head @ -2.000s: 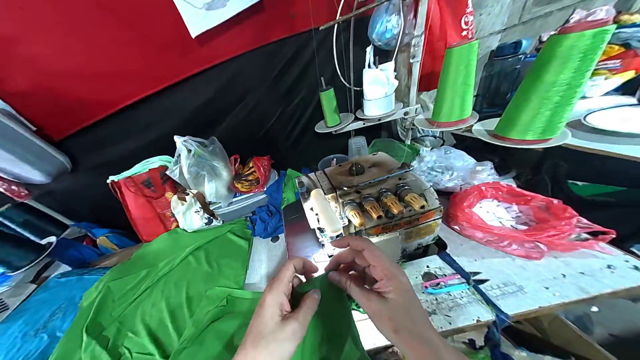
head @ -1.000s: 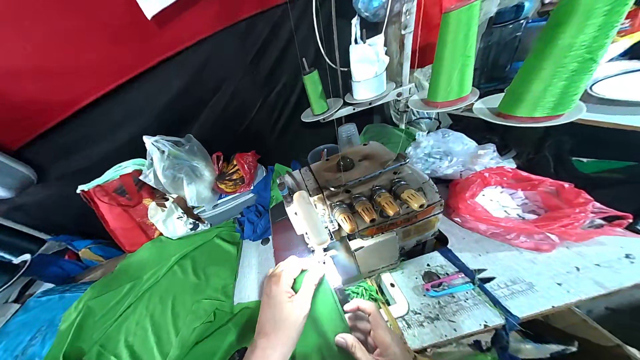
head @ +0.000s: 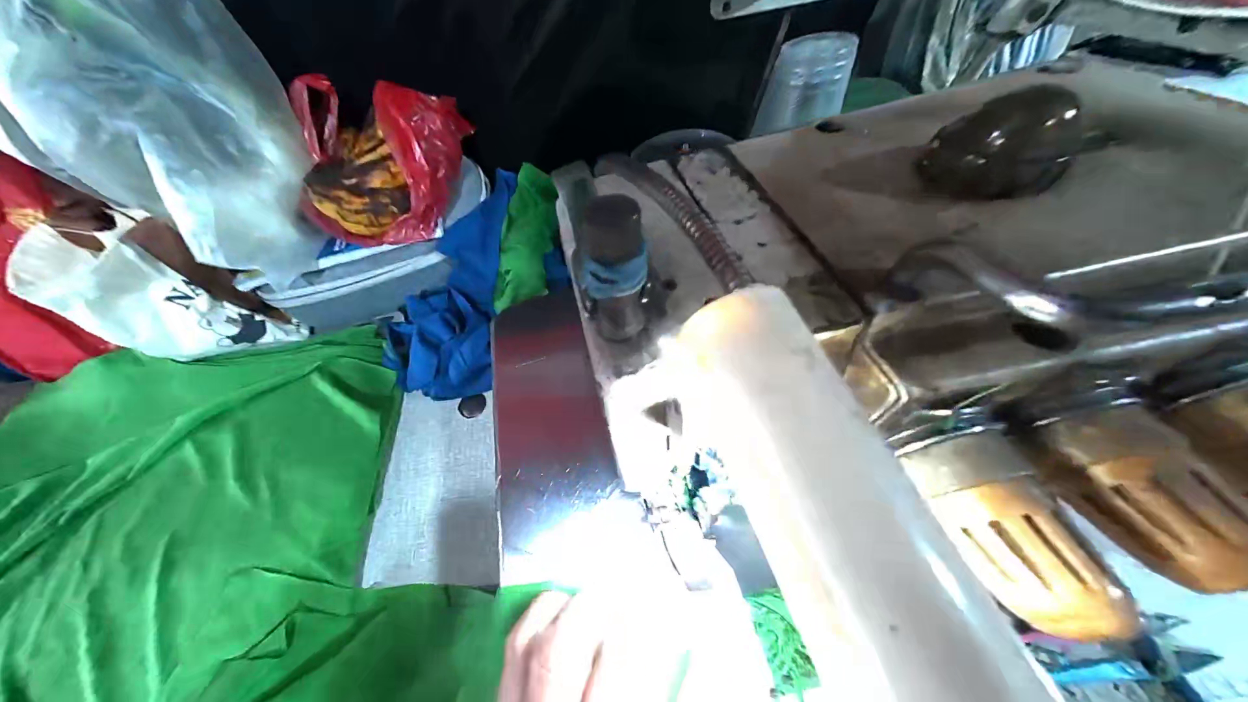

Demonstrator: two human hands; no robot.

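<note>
At the bottom centre, partly washed out by glare, my left hand has its fingers curled on the edge of the green fabric. The fabric spreads over the left side of the table. Just above the hand is the needle area of an overlock sewing machine, lit very brightly. A pale, rounded machine arm slants down to the right of the hand. Green thread scraps lie below the needle area, beside that arm. My right hand is not in view.
Orange tension knobs project at the right. Behind the fabric are a blue cloth, a red plastic bag with bananas and a clear plastic bag. A clear plastic cup stands behind the machine.
The view has moved much closer to the machine. My right hand, seen beside the machine bed a second ago, is out of view. My left hand remains by the needle area.
</note>
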